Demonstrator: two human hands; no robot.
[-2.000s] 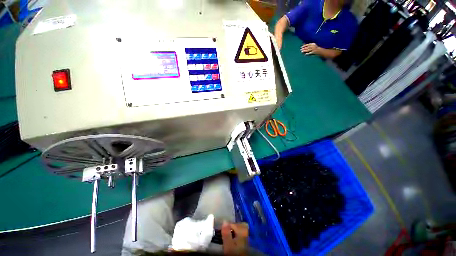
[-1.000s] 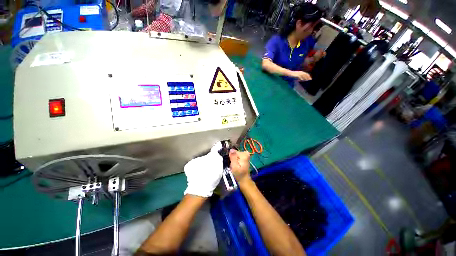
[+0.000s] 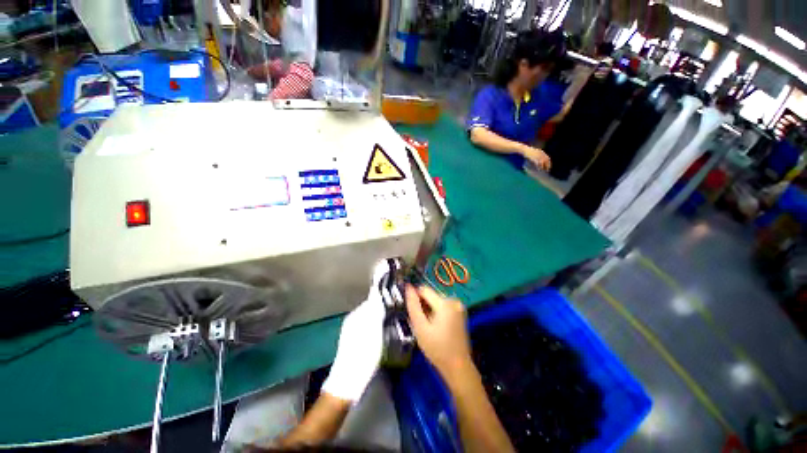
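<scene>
The cream cable winding and tying machine (image 3: 257,239) stands in front of me. My left hand (image 3: 358,341), in a white glove, is at the tying head (image 3: 398,329), holding a black cable coil (image 3: 395,281) there. My bare right hand (image 3: 439,326) is on the right side of the tying head, its fingers bent against the coil; its fingertips are partly hidden. The grey winding head (image 3: 190,310) is at the left, and its two winding rods (image 3: 219,389) carry no coil.
Orange scissors (image 3: 451,271) lie on the green bench (image 3: 522,226) right of the tying head. The blue bin (image 3: 611,372) of black coils is at lower right. A person in blue (image 3: 522,111) sits across the bench. Loose black cables (image 3: 40,305) lie at the left.
Both hands have come up from my lap to the tying head with the coil. Since one second ago, the hands have stayed at the head. The view has tilted up.
</scene>
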